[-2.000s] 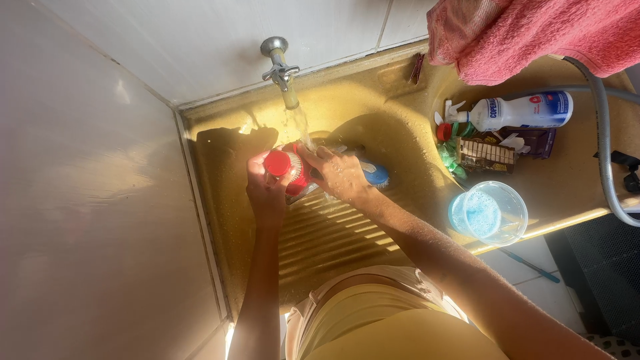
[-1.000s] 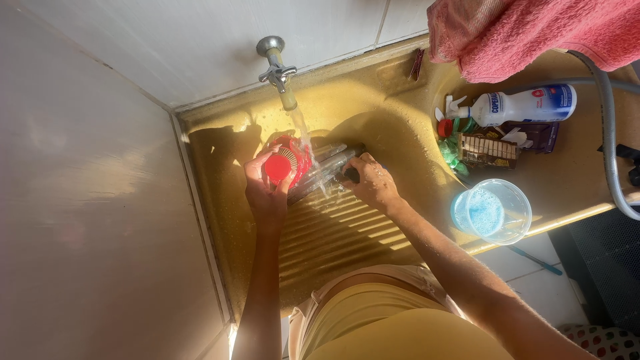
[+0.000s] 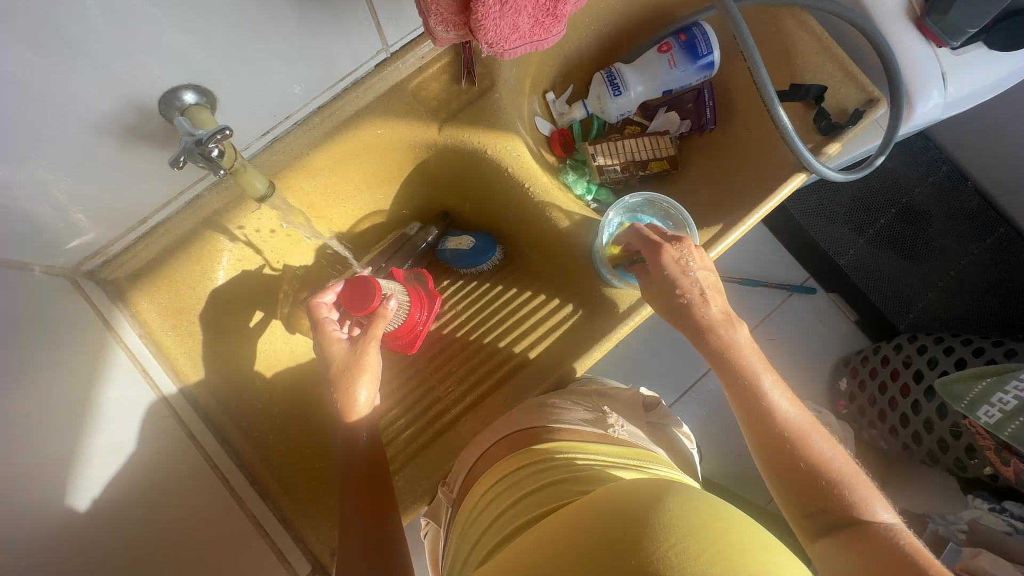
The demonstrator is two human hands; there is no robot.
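Note:
My left hand [image 3: 350, 340] grips a red plastic part with a round cap and a mesh cylinder, like a filter [image 3: 394, 308], beside the water stream from the wall tap [image 3: 216, 148]. My right hand [image 3: 676, 276] reaches into a clear plastic tub [image 3: 608, 228] of bluish suds; its fingers are on something yellow, perhaps a sponge, mostly hidden by them. A blue oval brush [image 3: 470, 251] lies bristles sideways in the basin beside a dark, elongated object [image 3: 416, 244]. The yellow laundry sink [image 3: 320, 184] has a ribbed washboard below the brush.
The right basin holds a white spray bottle [image 3: 648, 76], a brown wrapper box [image 3: 632, 156] and crumpled green plastic [image 3: 586, 180]. A grey hose [image 3: 768, 96] loops over its rim. A pink towel [image 3: 520, 24] hangs at the back. A perforated basket [image 3: 888, 392] stands lower right.
My right hand has moved right from the washboard to the tub of suds. My left hand still holds the red part. The view has shifted toward the right.

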